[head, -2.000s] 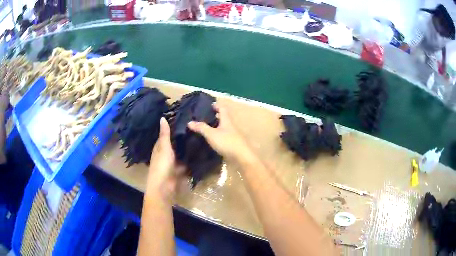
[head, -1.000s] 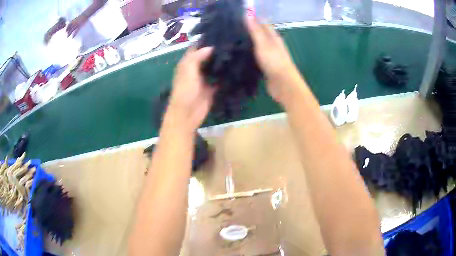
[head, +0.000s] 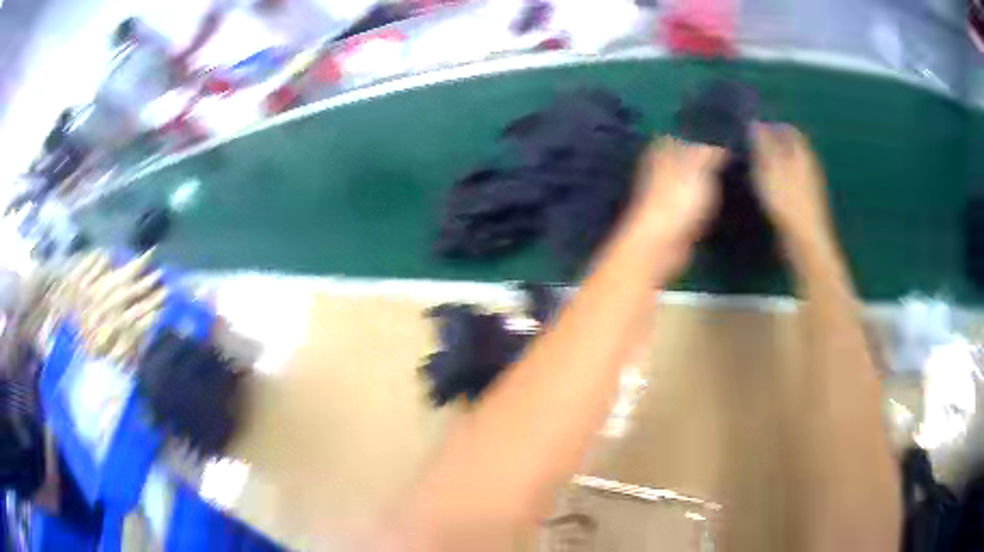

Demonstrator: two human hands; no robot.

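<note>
My left hand and my right hand are stretched out over the green conveyor belt. Between them is a dark jagged bundle of black parts, with a hand at each side of it. The view is blurred. A larger heap of black jagged parts lies on the belt just left of my left hand. A smaller black pile lies on the tan bench, partly behind my left forearm.
A blue bin with tan curved parts stands at the left, a black pile beside it. A pale stick lies on the cardboard. Blurred white bottles are at the right. Red and white items lie beyond the belt.
The hands carried the black bundle from the bench's left side up and over the belt, and are now lower on the belt. The camera view has turned.
</note>
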